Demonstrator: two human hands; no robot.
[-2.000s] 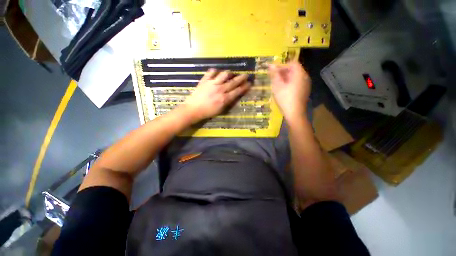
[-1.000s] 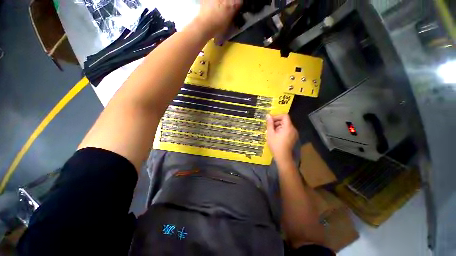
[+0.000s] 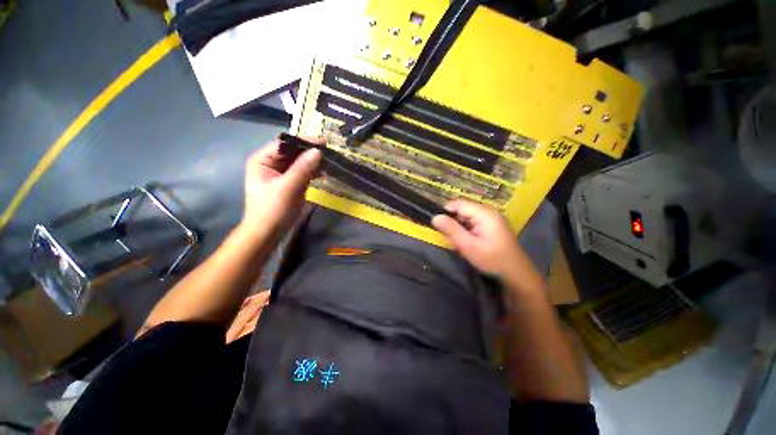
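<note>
A black zipper (image 3: pixel 379 185) is stretched between my hands, slanting down to the right over the lower slots of the yellow loading plate (image 3: pixel 502 59). My left hand (image 3: pixel 281 178) pinches its left end. My right hand (image 3: pixel 476 234) pinches its right end. Two black zippers (image 3: pixel 425 116) lie in the top two slots. The lower slots (image 3: pixel 476 185) look silvery-grey where they show. Another loose black zipper strip (image 3: pixel 430 64) lies diagonally across the plate and the filled slots.
The zipper bundle (image 3: pixel 234 21) lies on a white surface (image 3: pixel 247 68) at upper left. A pale control box (image 3: pixel 625 225) with a red display is at right. A second yellow plate (image 3: pixel 638 336) is below it. A metal-frame stool (image 3: pixel 64 272) stands at left.
My left hand has come back from the top of the view. Both hands now hold a zipper. A loose strip now lies across the plate, and the plate appears more tilted.
</note>
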